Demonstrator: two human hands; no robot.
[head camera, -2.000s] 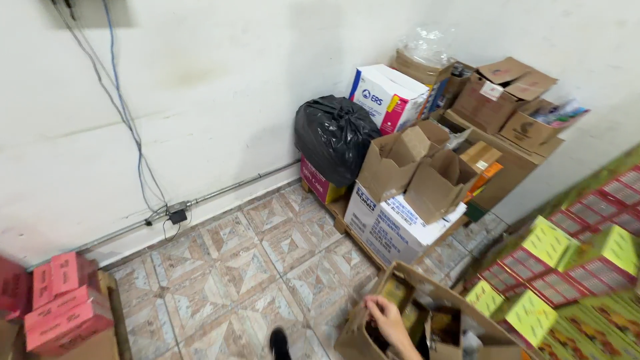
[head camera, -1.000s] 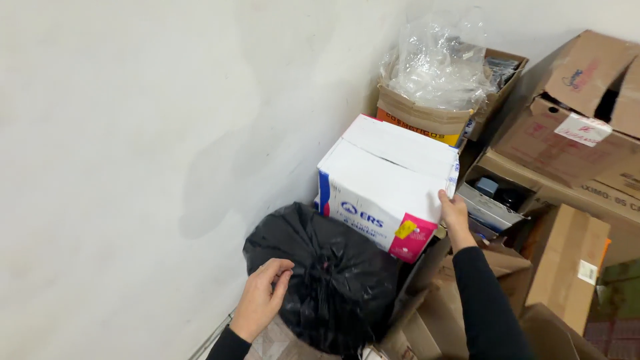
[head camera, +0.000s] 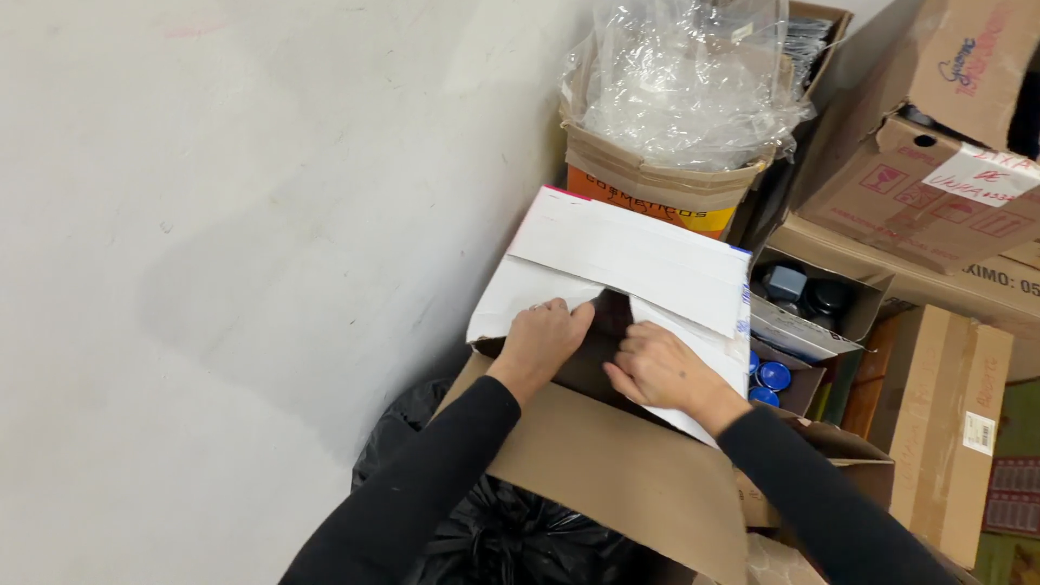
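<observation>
A white cardboard box (head camera: 626, 252) stands against the wall, its front flap (head camera: 626, 479) folded out toward me and showing brown inside. My left hand (head camera: 546, 341) grips the edge of a white top flap at the left of the opening. Across a dark gap, my right hand (head camera: 668, 370) has its fingers curled over the flap on the right side. Little of the box's inside shows. Beneath the front flap lies a black plastic bag (head camera: 520, 528), partly covered by it and by my left sleeve.
Behind the box stands a carton (head camera: 658, 171) topped with clear plastic bags (head camera: 674, 89). To the right are a small box of dark bottles (head camera: 812, 337), blue-capped containers (head camera: 772, 376), a tall brown carton (head camera: 946, 431) and stacked cartons (head camera: 918, 195). The white wall (head camera: 244, 244) borders the left.
Both hands have moved onto the white box's top. Its closed top is now partly open, with the front flap folded outward. The view has come closer to the boxes.
</observation>
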